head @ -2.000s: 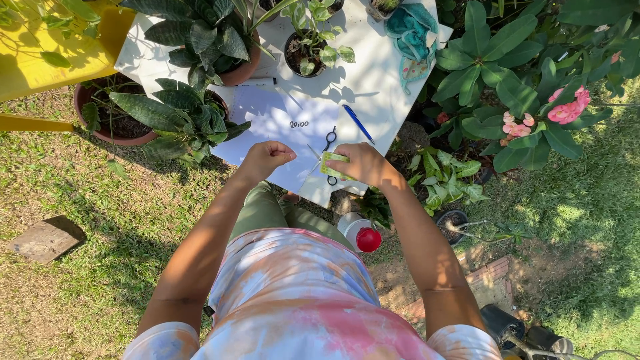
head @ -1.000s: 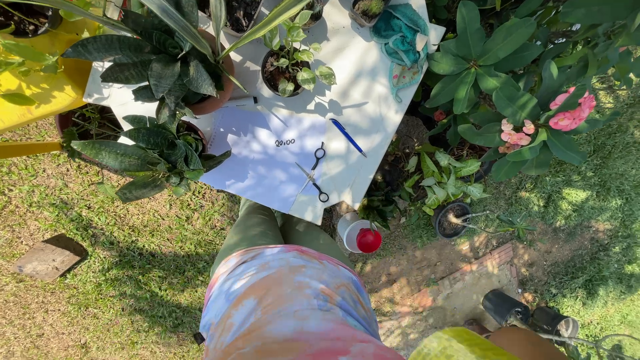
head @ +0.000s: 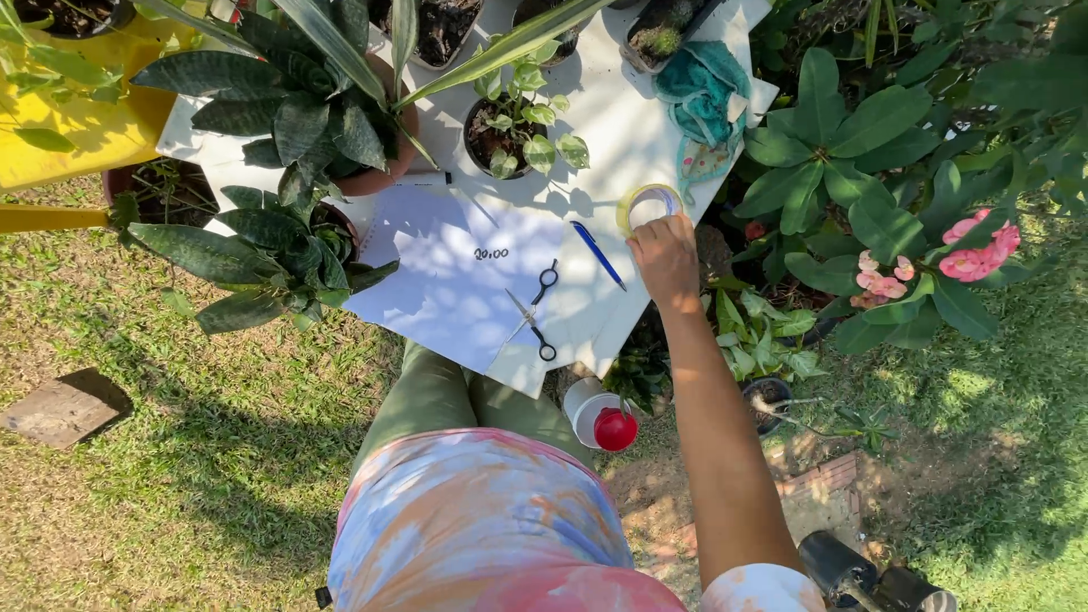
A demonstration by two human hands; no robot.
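My right hand (head: 667, 259) grips the near edge of a roll of clear adhesive tape (head: 627, 204) at the right side of the white table (head: 586, 327). My left hand is out of view. Left of my right hand lies a blue pen (head: 598, 255). Scissors with black handles (head: 531, 316) lie with their blades spread, across the right edge of a sheet of white paper (head: 416, 280) that bears a handwritten figure. A black-capped marker (head: 425, 178) lies at the paper's far edge, partly hidden by leaves.
A small potted variegated plant (head: 510, 136) stands behind the paper. Large potted plants (head: 297, 127) crowd the table's left. A teal cloth (head: 705, 93) lies at the far right. Below the table's near edge are a white bucket and a red container (head: 615, 429). A leafy shrub (head: 820, 161) borders the right.
Two seconds ago both hands were above the scissors, the right one holding something yellow-green. A second ago neither hand was over the table. Now my right hand is at the tape roll on the table's right side.
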